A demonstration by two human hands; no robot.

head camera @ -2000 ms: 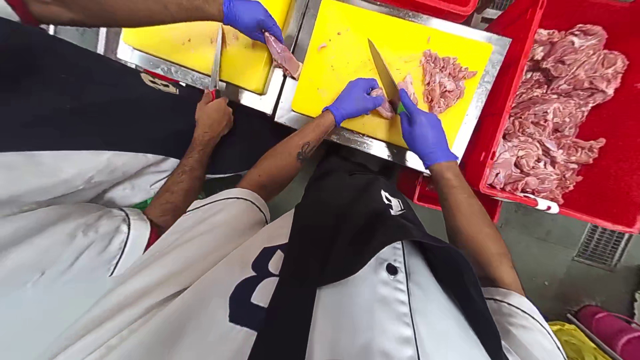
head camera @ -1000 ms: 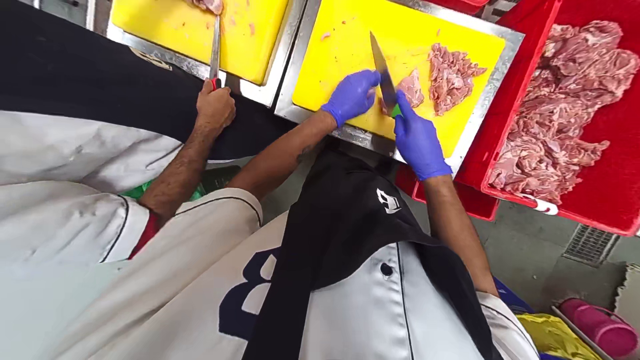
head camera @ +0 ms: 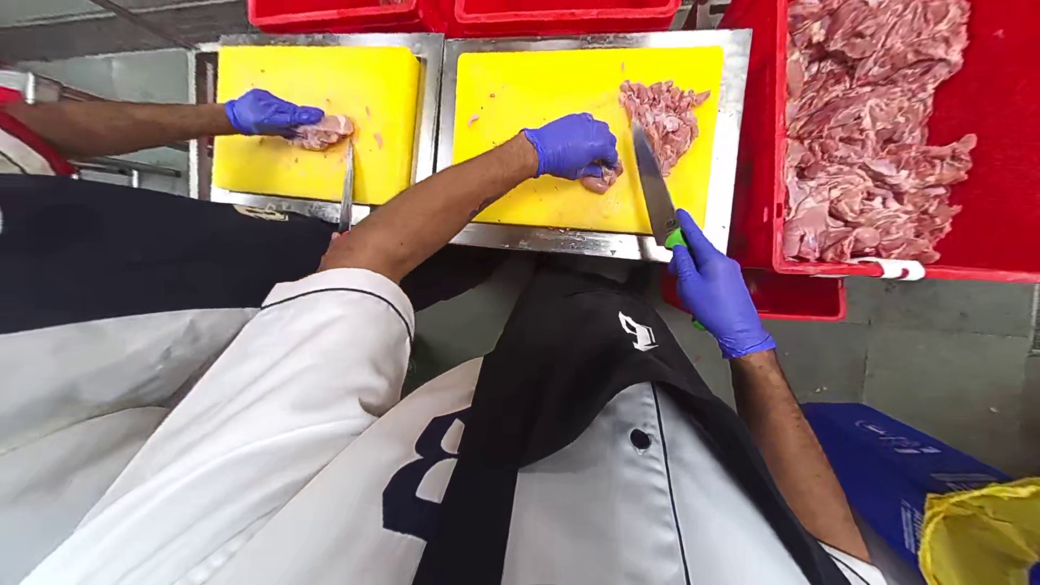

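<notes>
My left hand (head camera: 574, 146), in a blue glove, grips a small piece of raw meat (head camera: 602, 178) on a yellow cutting board (head camera: 536, 81). My right hand (head camera: 715, 284), also gloved, holds a knife (head camera: 652, 180) by its green handle at the board's near right edge. The blade points away from me, its tip beside a pile of cut raw meat (head camera: 666, 118) on the board's right side. The board lies in a metal tray (head camera: 735, 106).
To the left, a co-worker's gloved hand (head camera: 264, 113) holds meat (head camera: 323, 132) on another yellow board (head camera: 317, 73), with a knife (head camera: 348, 183) beside it. A red crate (head camera: 995, 162) of raw meat stands right; more red crates (head camera: 565, 10) stand behind. A blue box (head camera: 886, 471) is below.
My right hand has swung the knife away from my left hand, toward the meat pile and the board's near right edge. The co-worker's gloved hand has come back into view with meat.
</notes>
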